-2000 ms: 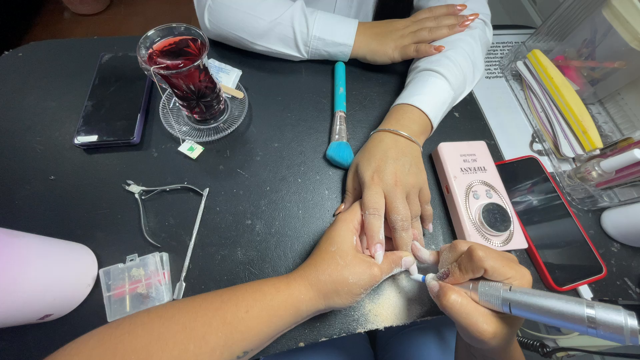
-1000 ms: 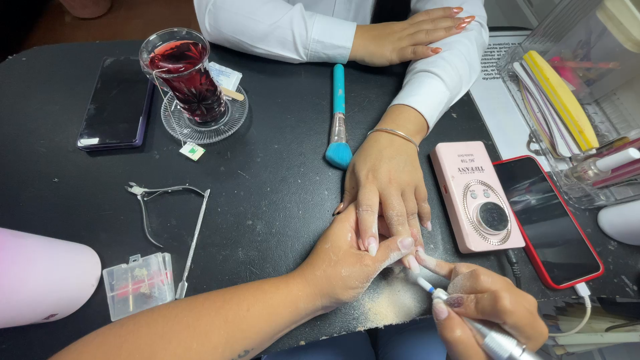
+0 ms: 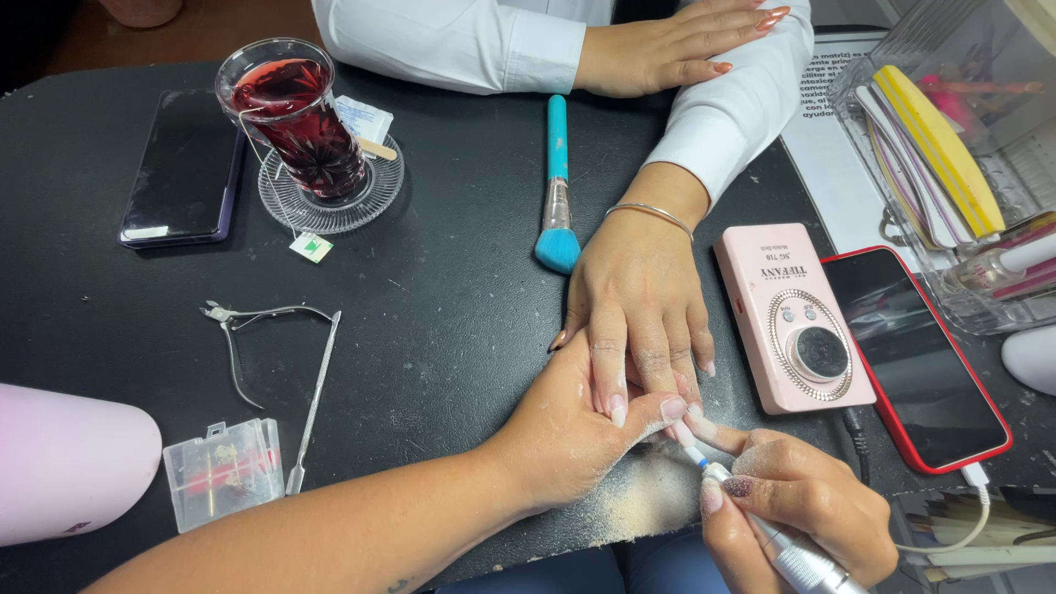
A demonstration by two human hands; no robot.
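My left hand [image 3: 569,425] holds the fingers of another person's hand [image 3: 648,289] from below, its thumb resting by a fingertip. In my right hand [image 3: 792,499] is a silver electric nail drill [image 3: 796,553], its bit with a blue band touching or very close to a nail of that hand. Pale dust coats the fingers and lies in a heap [image 3: 643,495] at the table edge. The person's other hand [image 3: 660,49], with metallic orange nails, rests on the white sleeve. A pink drill control unit [image 3: 794,318] lies right of the held hand.
A teal brush [image 3: 557,190] lies on the black table. To the left are cuticle nippers [image 3: 264,313], a metal cuticle pusher [image 3: 318,396], a clear bit box [image 3: 223,474], a glass of red drink [image 3: 301,124] and a dark phone [image 3: 183,165]. A red-cased phone [image 3: 916,355] and clear organizer [image 3: 932,297] stand right.
My right hand with the drill moved down and away from the fingers, then back up toward them. My left thumb has shifted along the held fingers.
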